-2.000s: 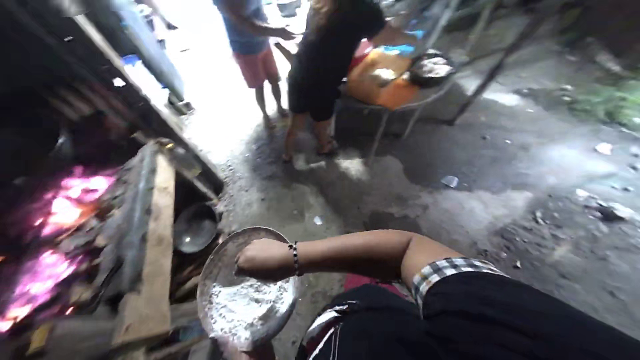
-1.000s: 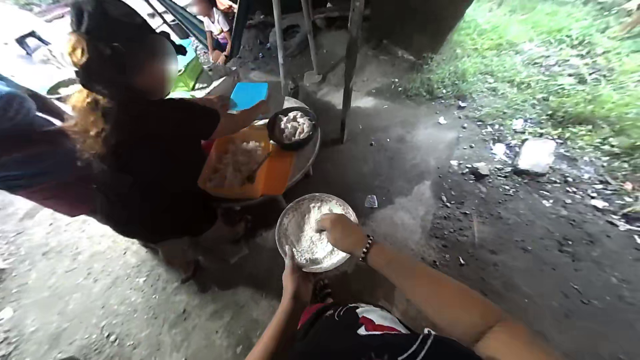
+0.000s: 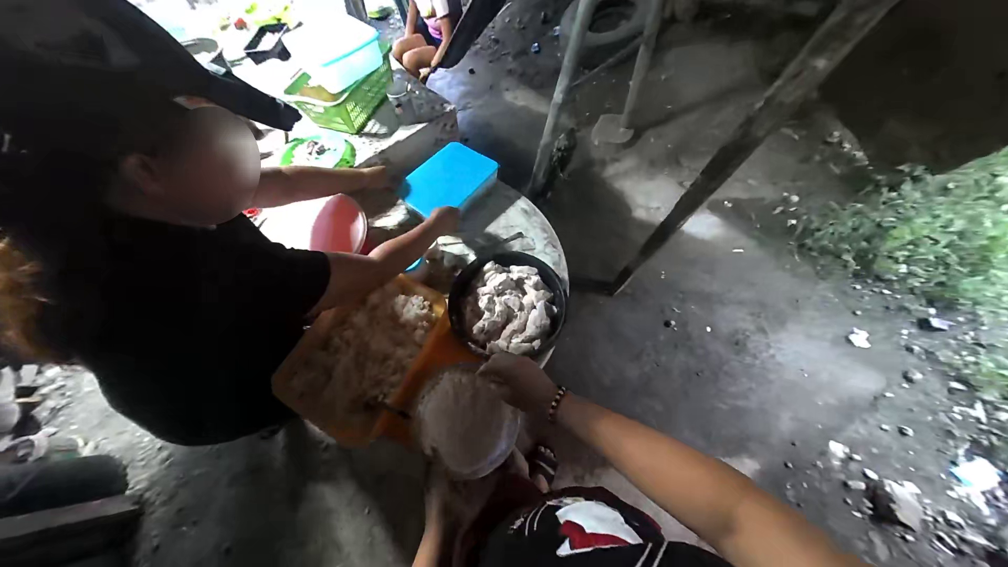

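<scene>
A round bowl of white flour (image 3: 466, 425) is held low in front of me, tilted. My right hand (image 3: 520, 381) grips its upper right rim, close to the near edge of a black pan (image 3: 560, 303) full of flour-coated pieces. Below the bowl, my left hand (image 3: 441, 472) supports its lower left side, its fingers mostly hidden and in shadow. Left of the pan, an orange container (image 3: 421, 370) holds a white, crumbly food, perhaps cooked rice.
A co-worker in a black shirt (image 3: 181, 331) stands at the left, both hands at a blue plastic lid or box (image 3: 453, 177). The round table (image 3: 543, 224) also bears a pink bowl (image 3: 340, 224). Wooden posts (image 3: 709, 169) and a shovel (image 3: 613, 127) stand beyond; another person sits farther back.
The bowl has come up to the table beside the pan. My right hand has moved out of the flour to the rim. The view has swung far from the fire.
</scene>
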